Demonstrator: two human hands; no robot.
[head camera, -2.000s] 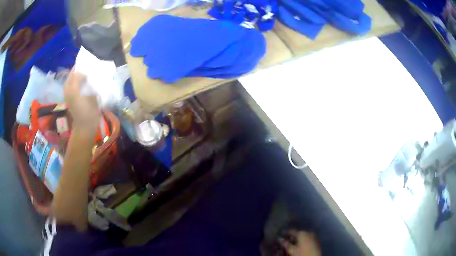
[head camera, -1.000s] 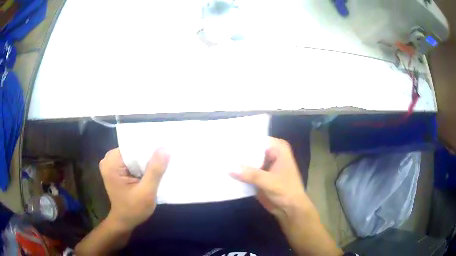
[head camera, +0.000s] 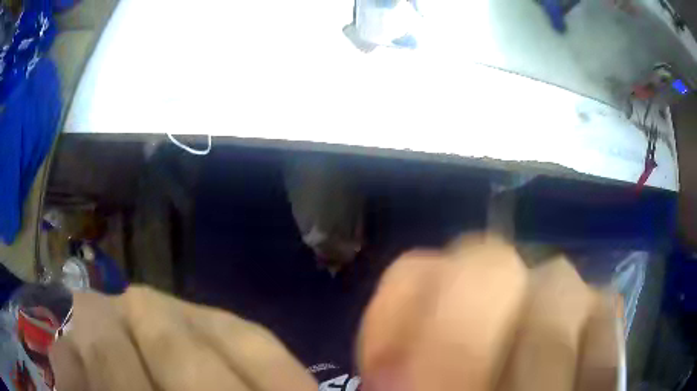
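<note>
My left hand (head camera: 172, 344) is large, blurred and close to the camera at the bottom left, with its fingers bent and its lower part cut off by the frame. My right hand (head camera: 485, 324) is also large and blurred at the bottom right, its fingers curled towards the camera. The palms and fingertips are hidden, so I cannot tell whether either hand holds something. A thin white edge (head camera: 621, 347) shows beside my right hand; I cannot tell if it is the white sheet.
The white machine table (head camera: 267, 84) spans the upper view, with a white loop (head camera: 191, 145) at its front edge. Blue pieces (head camera: 29, 145) lie at left. A red cord (head camera: 647, 174) hangs at right. A red basket (head camera: 37, 332) is at lower left. My dark-clothed lap lies below the table.
Both hands have come up from the lap, close to the camera. The white sheet held between them one second ago no longer shows clearly. The view has shifted slightly.
</note>
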